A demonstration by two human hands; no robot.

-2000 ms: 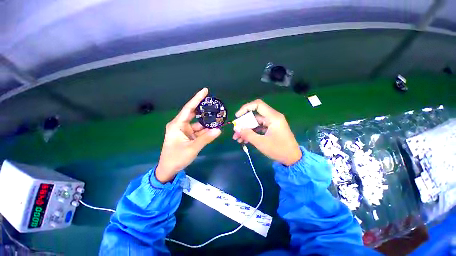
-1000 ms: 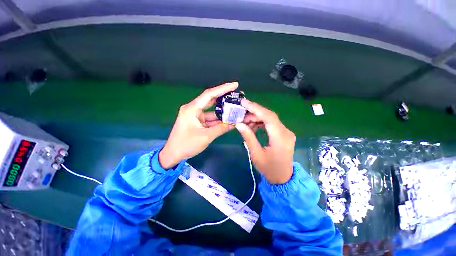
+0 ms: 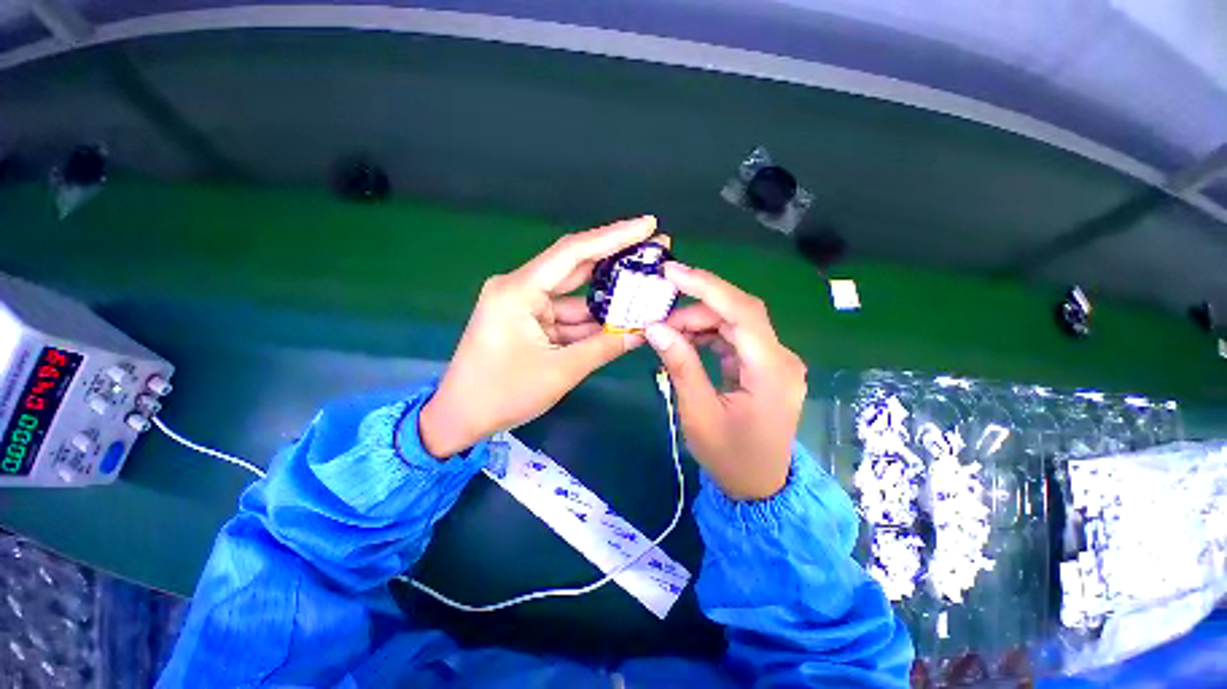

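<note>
My left hand holds the round black device housing by its rim, thumb below and fingers above. The silver-white battery pouch with a yellow edge lies over the open side of the housing. My right hand has its thumb and index finger on the pouch's right side. The white power cable hangs with its plug end just below my right fingers; whether they hold it I cannot tell. The printed release liner strip lies on the bench between my forearms. Battery wires are hidden.
A power supply stands at left. A clear blister tray at right holds small white pieces, with a white bundle beyond. Black units and a white square sit on the green belt.
The pouch, earlier held apart to the right of the housing, is now over its open side. Both hands have come together. The view has shifted slightly.
</note>
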